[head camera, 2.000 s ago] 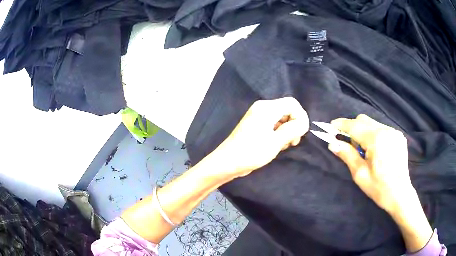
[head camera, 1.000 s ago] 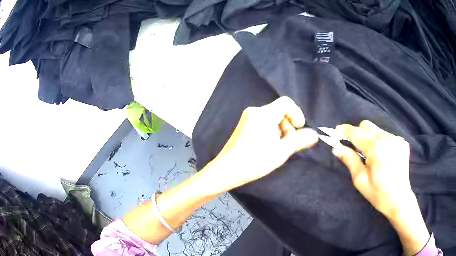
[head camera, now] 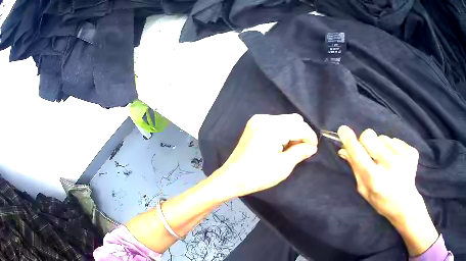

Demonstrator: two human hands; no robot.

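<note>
A large black garment (head camera: 337, 204) lies under both hands, over the tabletop's edge. A black label with white print (head camera: 334, 45) shows near its top. My left hand (head camera: 278, 153) is over the middle of the garment, thumb and fingertips pinched together; a fine dark strand seems to show at the fingertips. My right hand (head camera: 380, 168) holds the thread snips (head camera: 331, 135), whose blades point left to just beside the left fingertips and look nearly closed. The snips' handle is hidden in the right hand.
Heaped black garments (head camera: 102, 61) lie along the far side of the white tabletop (head camera: 179, 76). A lime green bag (head camera: 148, 118) hangs at the table edge. Thread waste (head camera: 214, 234) covers the grey-blue floor. A dark checked cloth (head camera: 41, 224) is at lower left.
The snips' blades were open two seconds ago and are now close together. My right hand has turned, hiding the handle. My left hand has moved slightly down.
</note>
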